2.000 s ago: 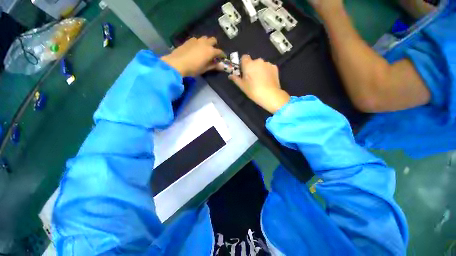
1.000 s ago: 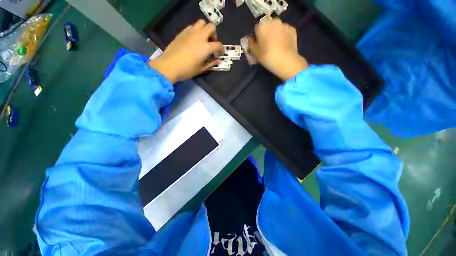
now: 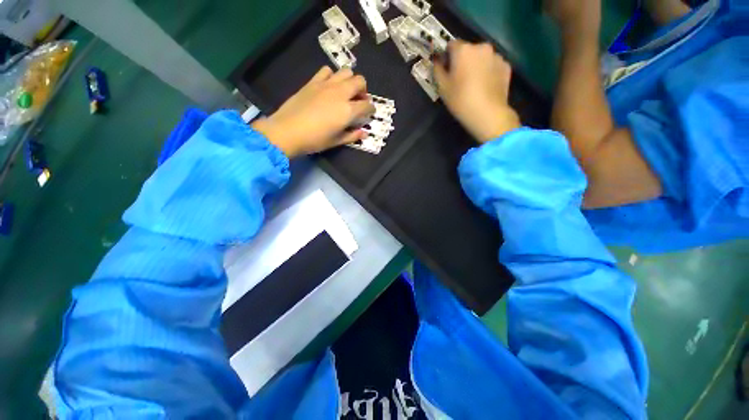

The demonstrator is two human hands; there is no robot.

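My left hand (image 3: 324,111) is over the black parts tray (image 3: 402,197), its fingers on a short stack of beige housings (image 3: 378,125) lying side by side. My right hand (image 3: 476,86) is further right at a cluster of loose beige housings (image 3: 408,37), its fingertips at one of them; its grip is partly hidden by the fingers. Another small group of beige housings (image 3: 338,37) lies at the tray's far left. No tweezers show in either hand.
A black adhesive sheet (image 3: 287,291) on white backing paper (image 3: 328,215) lies on the pale bench (image 3: 374,238), nearer my body. Another person's bare arm (image 3: 587,123) and blue sleeve are at the right. A clear plastic bag (image 3: 41,78) and blue objects are at left.
The stack under my left hand has more housings and sits slightly nearer me. My right hand has moved from beside the stack to the far cluster. The other person's arm has come back into view.
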